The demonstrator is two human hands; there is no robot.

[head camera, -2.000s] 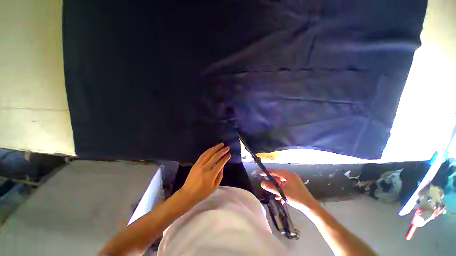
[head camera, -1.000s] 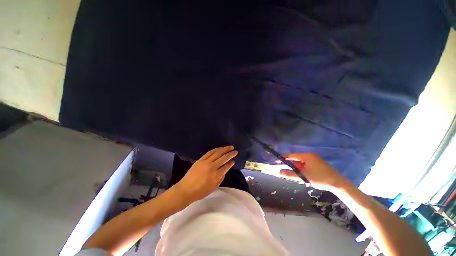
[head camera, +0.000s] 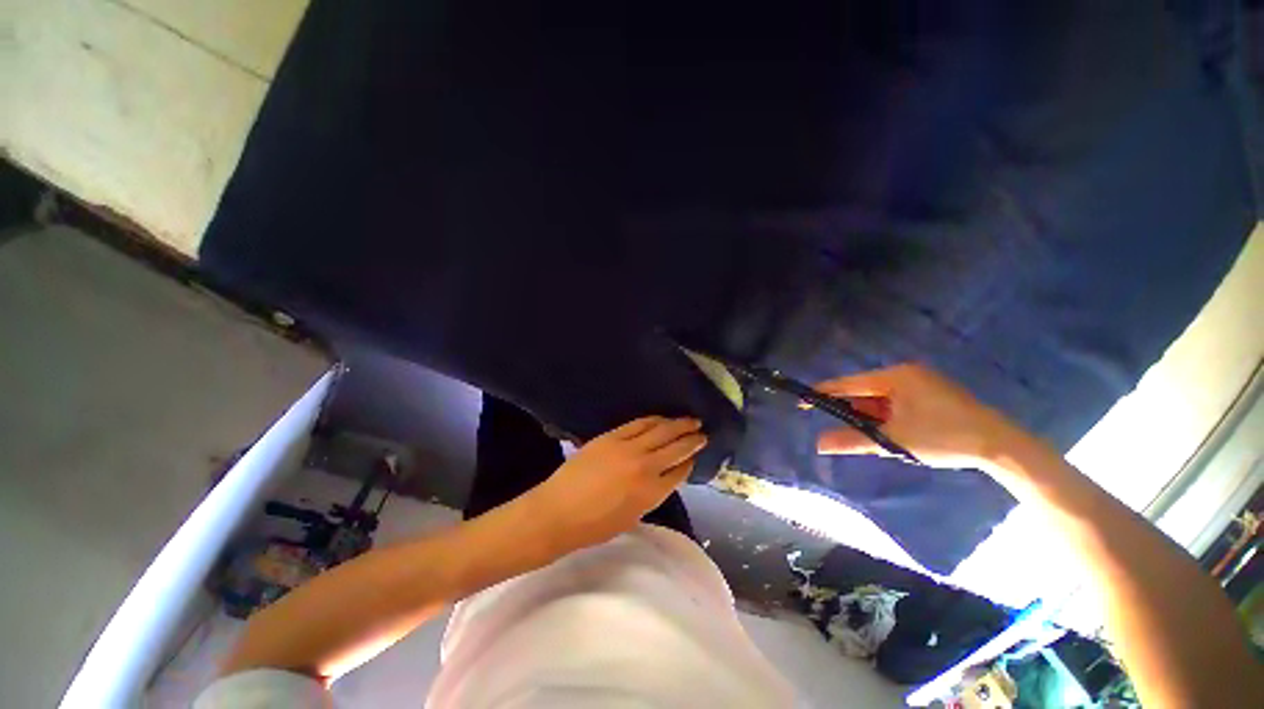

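Observation:
A large dark navy fabric (head camera: 513, 180) covers the cutting table and reaches its near edge. My right hand (head camera: 908, 420) grips the handles of long black shears (head camera: 804, 392), whose blades point left into a cut in the fabric. A sliver of pale table shows through the cut by the blades. The blade tips are hard to make out against the dark cloth. My left hand (head camera: 641, 464) lies flat on the fabric near its front edge, left of the cut, fingers pointing right, and holds nothing.
The cream table top (head camera: 153, 132) shows at upper left and along the right. A dark tool or fitting (head camera: 326, 519) is below the table at left. A white panel edge (head camera: 194, 554) stands beside it. Crumpled scraps (head camera: 862, 619) and mixed clutter (head camera: 1033, 681) lie low at right.
The view has turned, so the table edge slopes more. The shears lie further into the fabric and the cut has opened around the blades. My left hand has moved right, beside the cut.

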